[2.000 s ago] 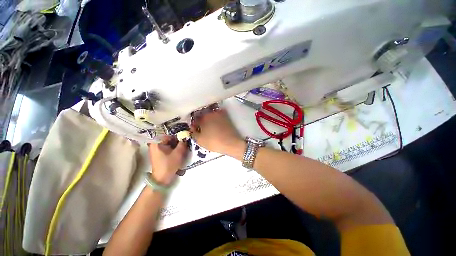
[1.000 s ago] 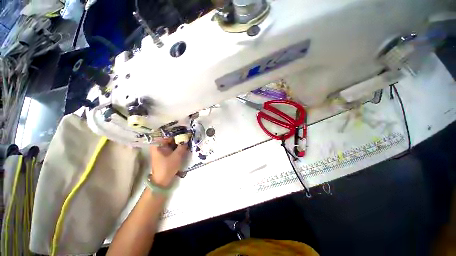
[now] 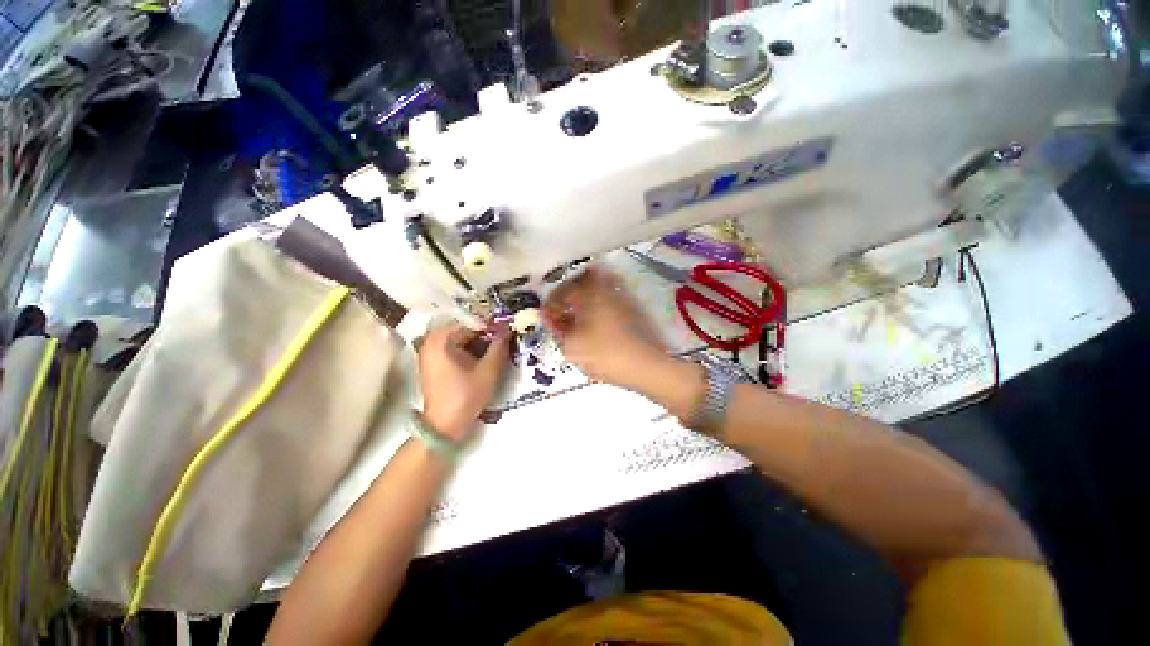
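Note:
The white sewing machine head crosses the view, its needle end at the left. My left hand is at the left of the needle area, thumb and fingertips together near the presser parts. My right hand is at the right of the same area, fingers bent close to it. A small cream-white knob shows between the hands. The needle and presser foot are mostly hidden by the fingers. Whether either hand pinches a thread or small piece is too small to tell.
Red-handled scissors lie right of my right hand. A purple tool lies behind them. Thread scraps and a black cord are further right. A beige piece with yellow piping drapes at the left over a grey strip.
My right hand, out of view one second ago, is back at the needle area. The machine appears further right and lower in view. The grey strip above the beige piece now shows.

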